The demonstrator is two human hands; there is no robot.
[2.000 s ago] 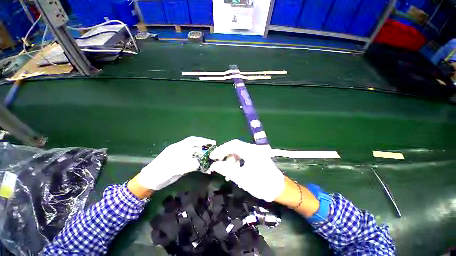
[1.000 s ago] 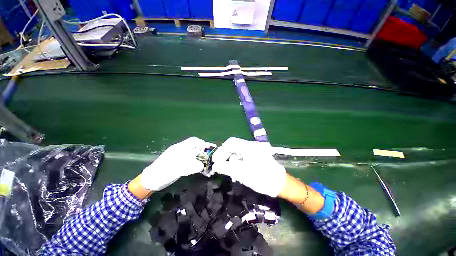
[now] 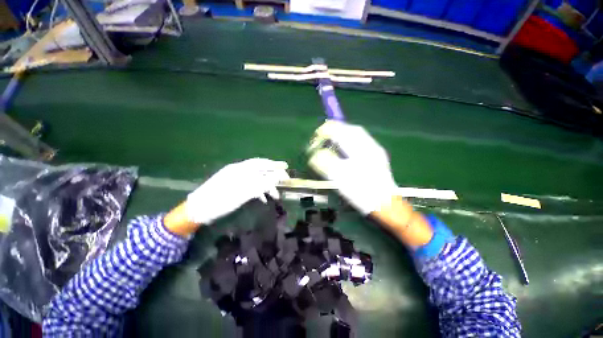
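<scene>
My left hand (image 3: 235, 189), in a pale glove, is just above the far left of the heap of black squares (image 3: 281, 274). Its fingers are slightly apart and nothing shows in them. My right hand (image 3: 357, 165), gloved and blurred, is over the near part of the purple strip (image 3: 330, 102) and hides its near end. A dark and yellowish patch shows between its thumb and fingers; I cannot tell whether it is a held part. The circuit board is not clearly visible. A few black squares lie at the heap's far edge.
Cream tape strips (image 3: 426, 193) cross both ends of the purple strip. A short tape piece (image 3: 520, 200) and a thin dark stick (image 3: 513, 249) lie at the right. A clear plastic bag (image 3: 63, 231) with black pieces lies at the left. A metal post (image 3: 92, 33) stands at the far left.
My hands have separated. The right hand has moved forward and right over the purple strip. The board held between them no longer shows clearly. The view has tilted down a little.
</scene>
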